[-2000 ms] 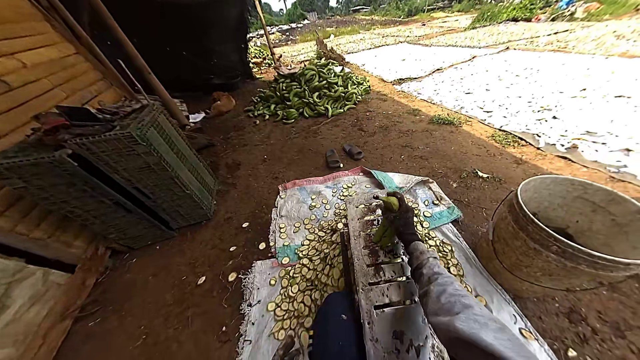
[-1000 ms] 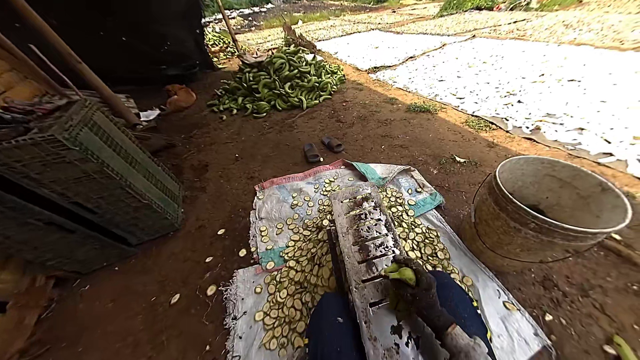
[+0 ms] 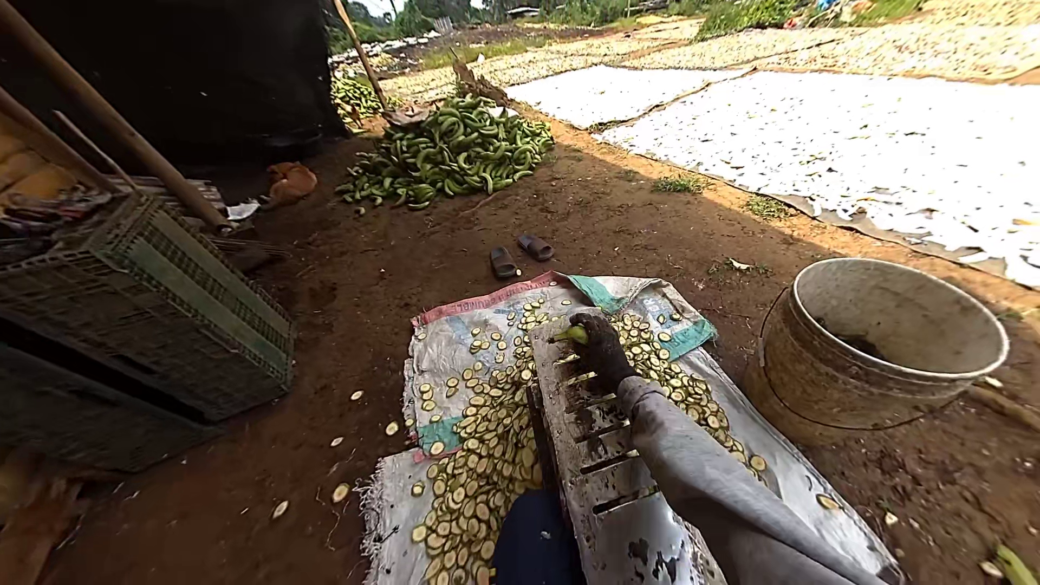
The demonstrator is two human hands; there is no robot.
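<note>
My right hand (image 3: 600, 348), in a dark glove or heavily stained, grips a green plantain or banana (image 3: 572, 334) at the far end of a slotted metal slicer board (image 3: 605, 455). The board slopes away from me above a woven plastic sack sheet (image 3: 455, 323). Many round slices (image 3: 479, 471) lie on the sheet, on both sides of the board. A knee in dark blue cloth shows beside the board's near end. My left hand is out of view.
A white bucket (image 3: 873, 349) stands at the right, plastic crates (image 3: 195, 301) at the left. Beyond the sheet are a pair of sandals (image 3: 520, 255) and a heap of green bananas or plantains (image 3: 447, 150). Sheets of drying pieces (image 3: 821, 138) cover the ground at the upper right.
My right hand has moved from the middle of the slicer board to its far end, still holding the green fruit. Two seconds ago it was also near the far end.
</note>
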